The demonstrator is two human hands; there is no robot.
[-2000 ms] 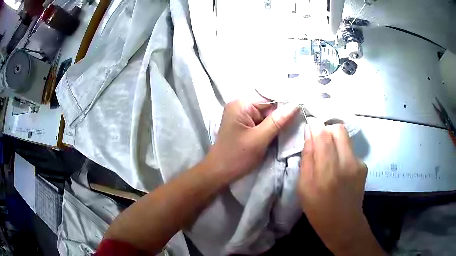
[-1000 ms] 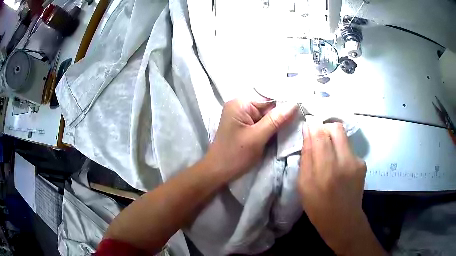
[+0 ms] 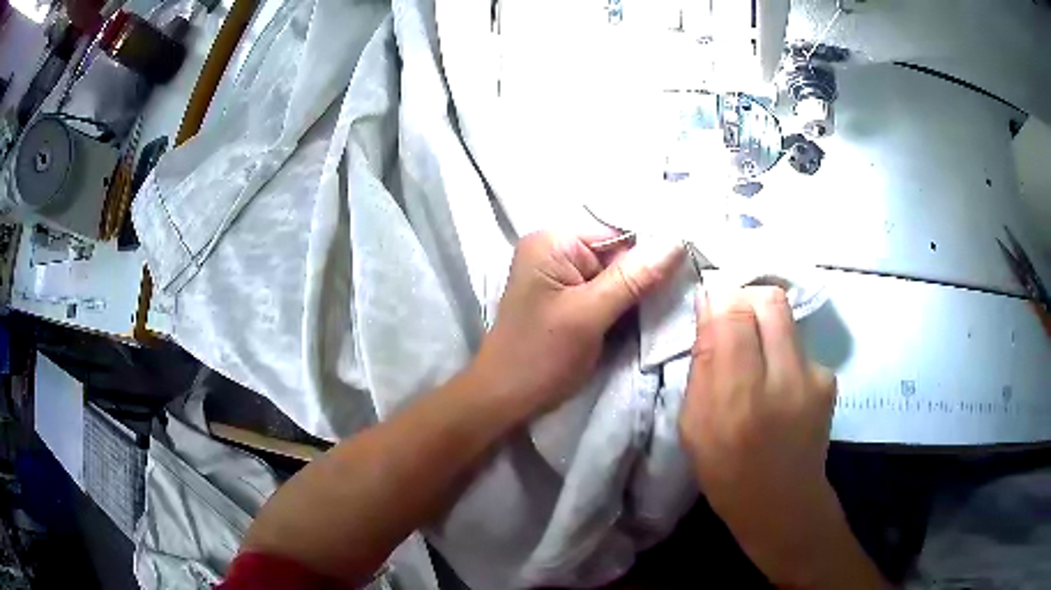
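A large pale grey-white garment [image 3: 398,271] lies over the table and hangs over its front edge. My left hand [image 3: 565,305] pinches a folded edge of it between thumb and fingers. My right hand [image 3: 755,398], just to the right, has its fingertips closed at the same folded strip [image 3: 668,320]. A thin dark pointed thing [image 3: 694,256] shows at the right fingertips; it is mostly hidden and I cannot tell what it is. Lamp glare washes out the cloth near the fingertips.
The sewing machine's needle area [image 3: 749,129] and a tension dial [image 3: 810,81] are behind the hands. Slim pointed snips [image 3: 1023,267] lie at the far right. A neighbouring machine [image 3: 52,167] stands far left, beside brown edging [image 3: 213,75]. More grey-white cloth [image 3: 190,496] lies below the table.
My right hand has shifted very slightly, and the dark pointed thing at its fingertips shows a little more clearly. My left hand keeps its pinch in the same place.
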